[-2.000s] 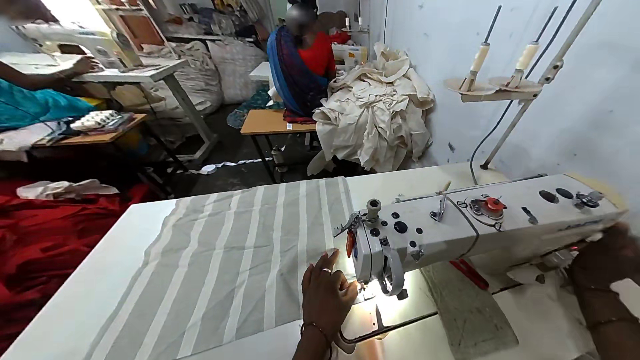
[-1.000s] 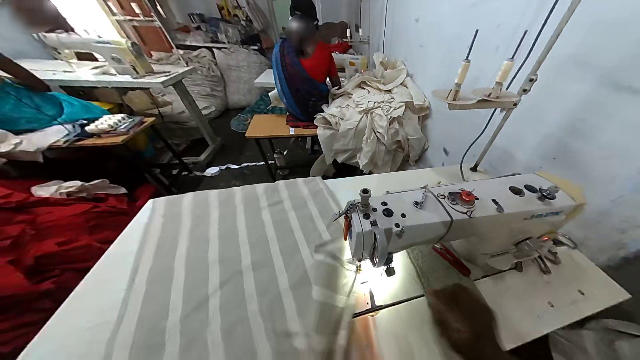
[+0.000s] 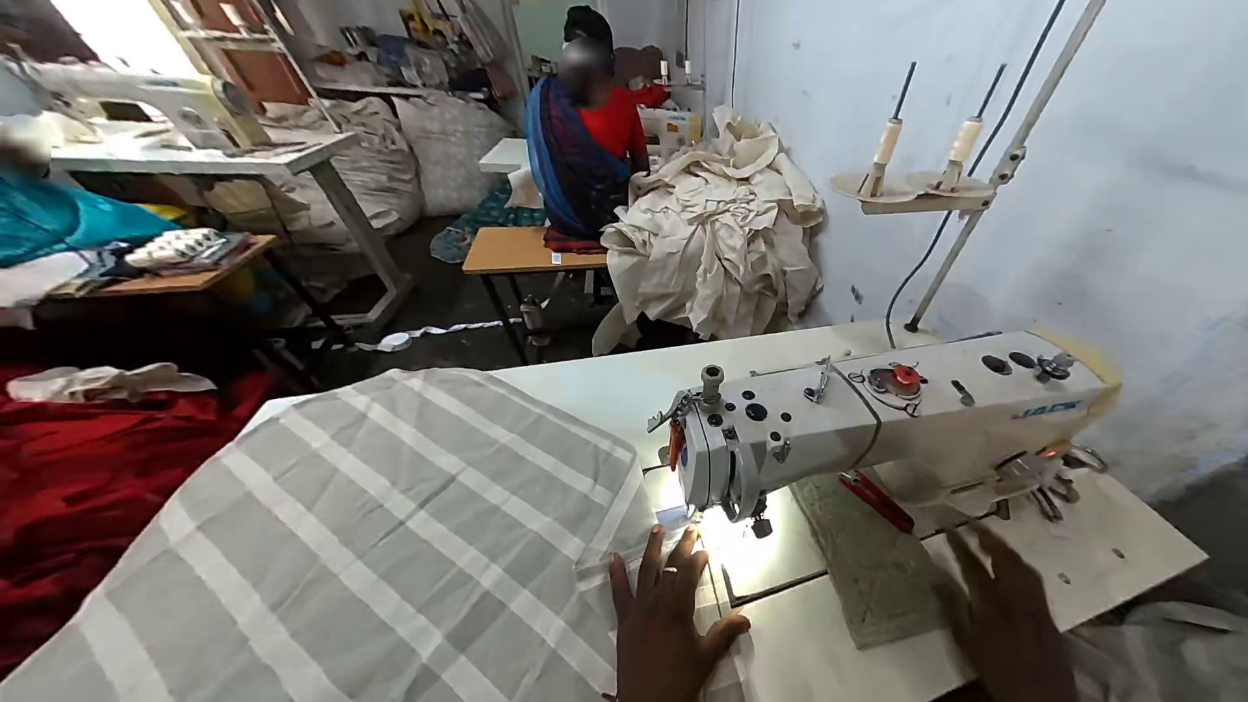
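Note:
A white industrial sewing machine [image 3: 809, 429] with a lit needle area stands on a pale table. Grey fabric with white stripes [image 3: 390, 526] lies to its left, its folded edge near the presser foot. My left hand [image 3: 668, 604] rests on that edge just in front of the needle, fingers spread, a ring on one finger. My right hand [image 3: 1004, 604] is over the right part of the table, slightly blurred, fingers apart with nothing visible in them. Between the hands lies a grey-green cloth [image 3: 868, 565] with red-handled snips [image 3: 877, 502] at its top end.
A thread stand [image 3: 916, 190] with two spools rises behind the machine. Red fabric [image 3: 107, 487] is heaped at the left. A person [image 3: 585, 146] sits ahead beside a pile of cream cloth [image 3: 721, 234]. Another machine [image 3: 175, 102] stands at the back left, near a small wooden table [image 3: 175, 278].
The striped fabric has turned, its stripes now slanting the other way. My left hand is flat on its edge by the needle. My right hand has moved rightward since one second ago.

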